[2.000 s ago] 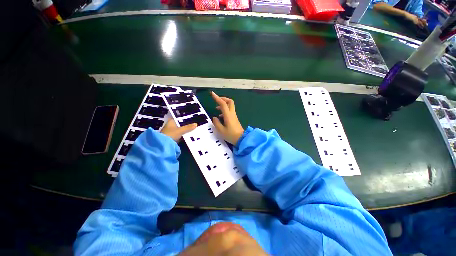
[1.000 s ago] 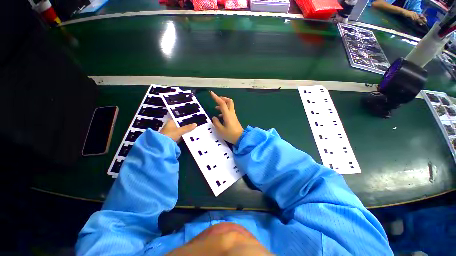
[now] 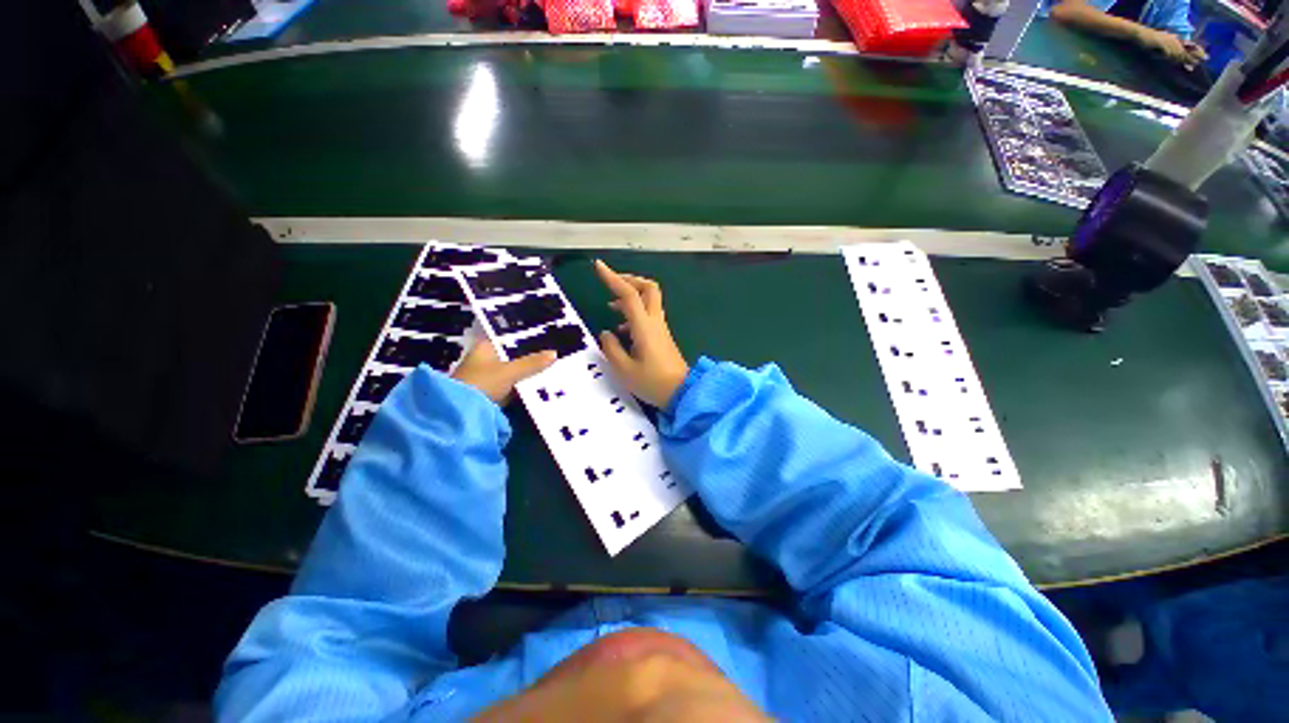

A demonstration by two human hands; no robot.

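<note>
A white sticker sheet [image 3: 601, 445] lies tilted in front of me, with three black stickers at its far end and only small dark marks on the near part. My left hand [image 3: 496, 372] holds its left edge, thumb on top beside the lowest sticker. My right hand [image 3: 646, 343] rests at its right edge, fingers apart, index finger pointing away; I see nothing in it. A second sheet with a column of black stickers [image 3: 410, 350] lies under it at the left, partly hidden by my left sleeve.
A smartphone [image 3: 286, 372] lies at the left. An empty liner [image 3: 933, 370] lies at the right. Beyond it are a black round device on an arm [image 3: 1139, 226], a component tray [image 3: 1039, 137] and another tray [image 3: 1255, 318]. Red bags [image 3: 901, 20] and a person's hand [image 3: 1173, 45] are at the far side.
The far tray at the upper right has shifted slightly to the right. My hands and the sheets have not visibly moved.
</note>
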